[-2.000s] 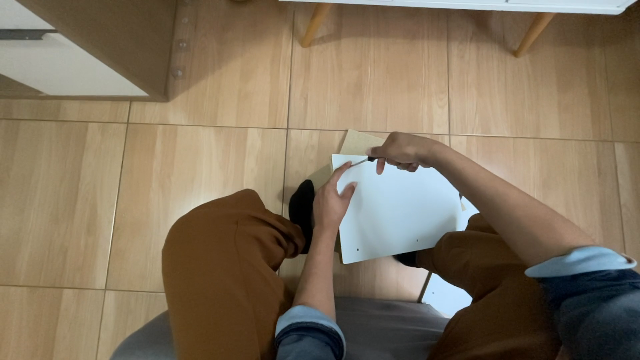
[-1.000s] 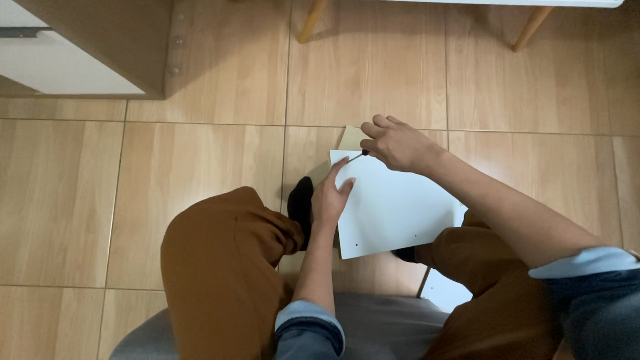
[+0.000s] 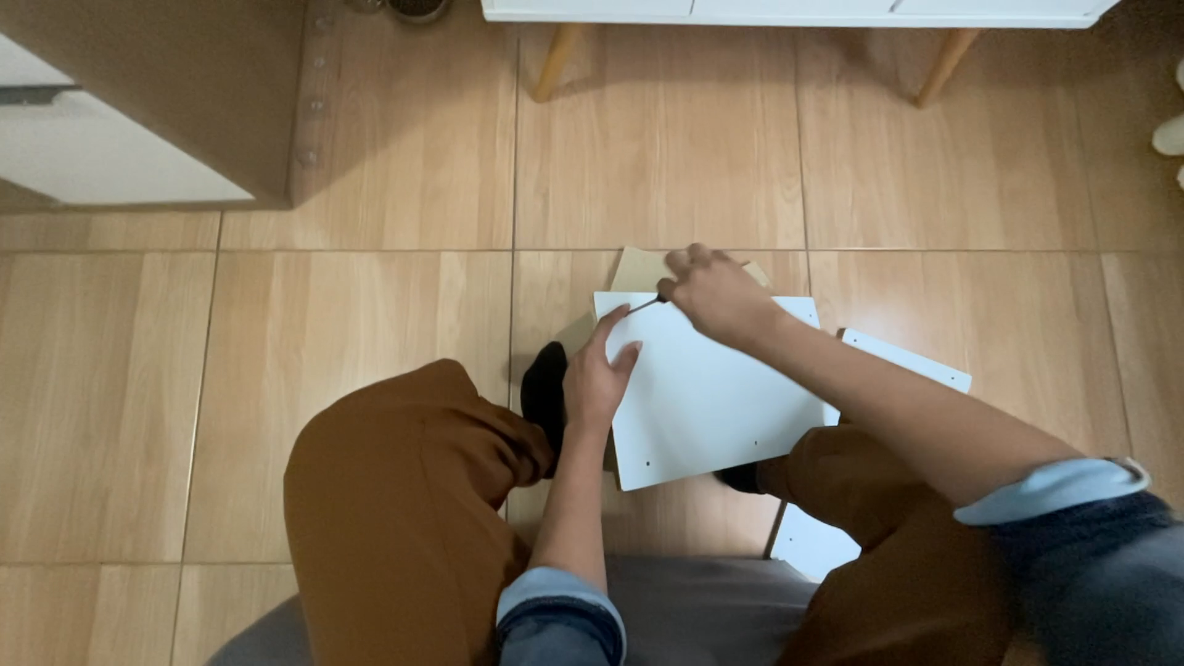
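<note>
A white panel (image 3: 712, 398) with small holes near its corners lies between my feet, over a tan board (image 3: 638, 269). My right hand (image 3: 712, 291) is closed on the dark handle of a screwdriver (image 3: 647, 304), whose thin shaft points left toward the panel's upper left corner. My left hand (image 3: 599, 375) rests on the panel's left edge, its index finger by the screwdriver's tip and its thumb apart on the surface. The fingers hide the tip and whatever it touches.
Another white board (image 3: 906, 359) with holes lies at the right, and a further white piece (image 3: 814, 544) is partly under my right leg. A white furniture piece on wooden legs (image 3: 558, 63) stands ahead; a cabinet (image 3: 185, 92) is at the upper left. My socked foot (image 3: 544, 393) is beside the panel.
My right hand has changed its grip and angle on the screwdriver, while my left hand has stayed at the panel's left edge. The view has shifted slightly, showing more of the board at the right.
</note>
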